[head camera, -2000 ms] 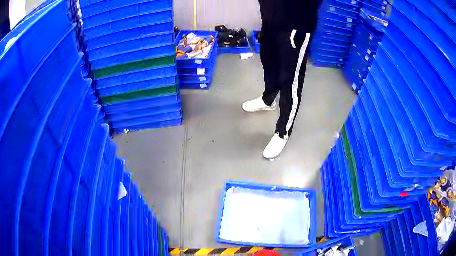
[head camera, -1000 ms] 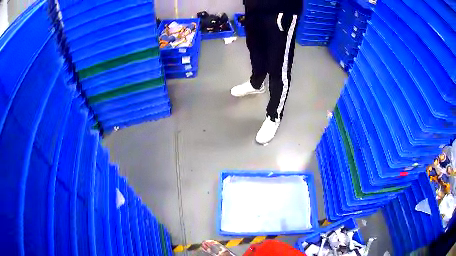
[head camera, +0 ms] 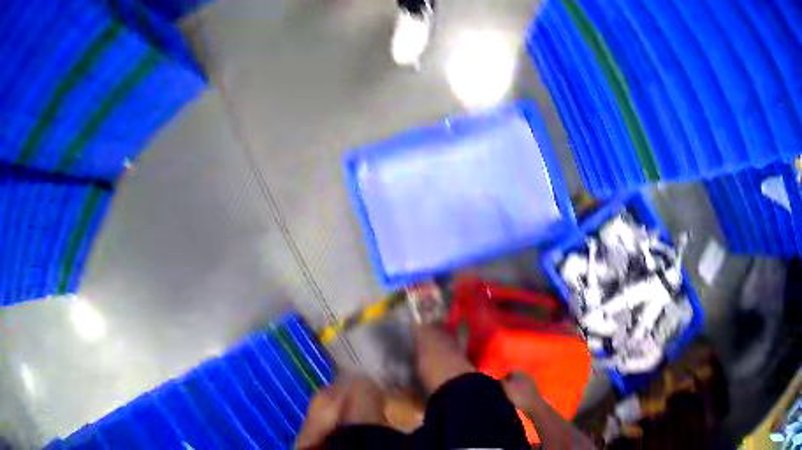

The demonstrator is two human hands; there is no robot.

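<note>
A shallow blue tray [head camera: 353, 189] with a pale lining [head camera: 457, 198] lies on the floor in front of me, with nothing seen in it. A red stool [head camera: 538, 356] stands just below it, beside my bare legs and dark shorts. My right hand [head camera: 521, 391] is blurred at the stool's near left edge; its fingers are unclear and I cannot tell whether it grips the stool. A blurred skin-coloured shape at the lower left, possibly my left hand [head camera: 321, 415], is beside my leg; its fingers cannot be made out.
A blue bin [head camera: 691, 309] heaped with grey-white parts [head camera: 629, 294] stands right of the stool. Tall blue tray stacks stand at the right [head camera: 695, 97], upper left [head camera: 79, 88] and lower left [head camera: 211, 395]. A person's white shoe [head camera: 410, 39] is at the top. Yellow-black tape [head camera: 374, 312] crosses the floor.
The view has tipped down and turned. The lined tray sits higher and tilted in view. More of the stool and parts bin shows, and my legs and right arm have come into view.
</note>
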